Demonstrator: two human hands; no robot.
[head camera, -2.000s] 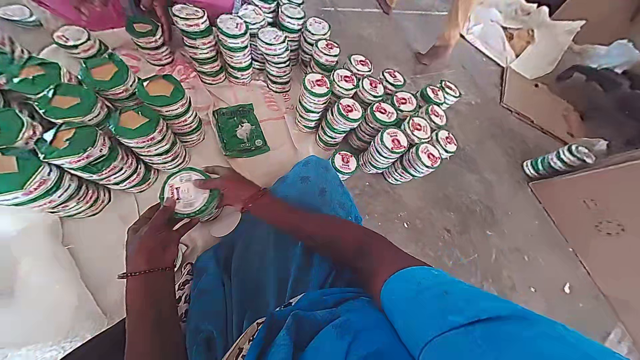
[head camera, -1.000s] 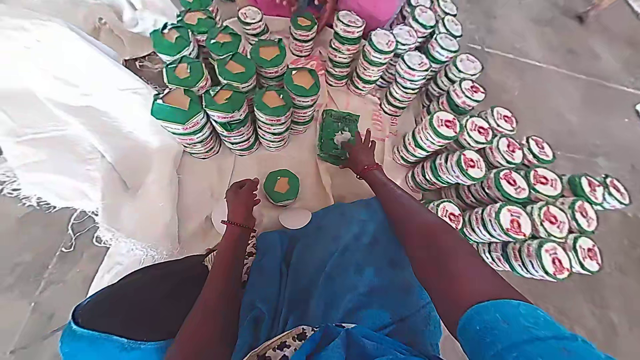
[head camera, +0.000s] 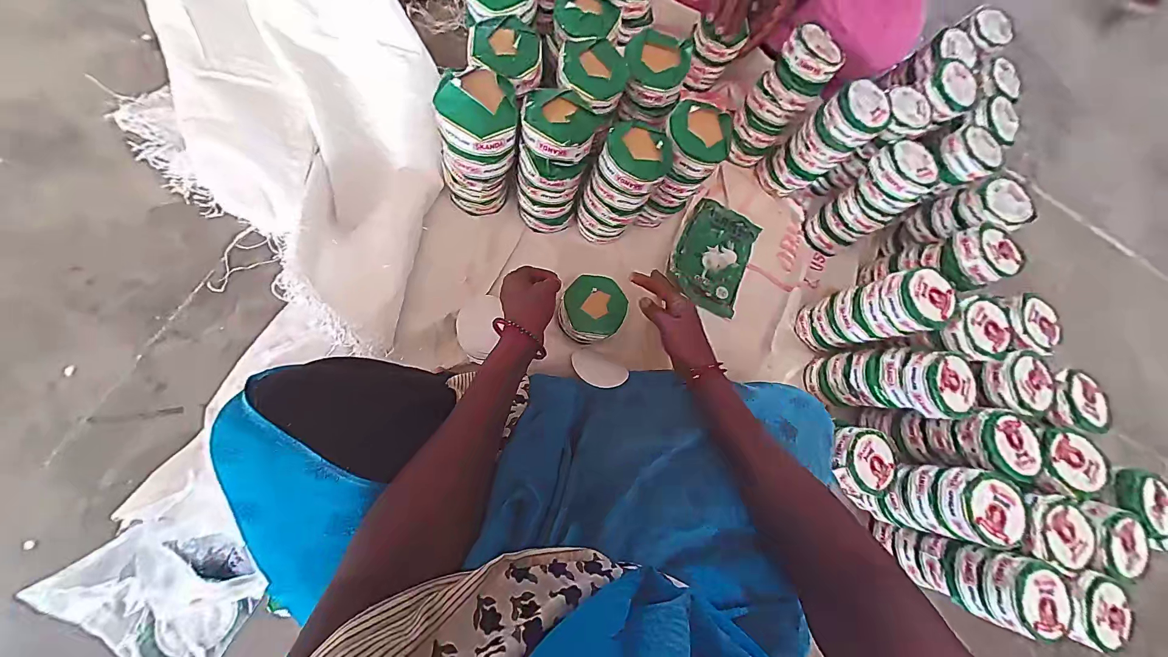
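A short round stack in a green and white wrapper (head camera: 594, 308), its top showing a bare tan patch, stands on the cloth between my hands. At its left, my left hand (head camera: 530, 297) is curled, and whether something small is in its fingers cannot be told. My right hand (head camera: 671, 315) is spread at its right, just beside a green printed packet (head camera: 716, 257), and holds nothing. One white disc (head camera: 599, 370) lies at the edge of my blue garment. Another pale disc (head camera: 476, 328) is partly hidden behind my left wrist.
Several green-topped wrapped stacks (head camera: 637, 151) stand beyond my hands. Many round wrapped stacks (head camera: 1004, 443) fill the right side, some leaning. White woven cloth (head camera: 365, 164) with frayed edges spreads at the left. Another person's hand (head camera: 730, 16) is at the top, by a pink garment.
My right hand has come off the green packet toward the small stack. Two seconds ago both hands held a round stack with a white printed face. The view has shifted strongly.
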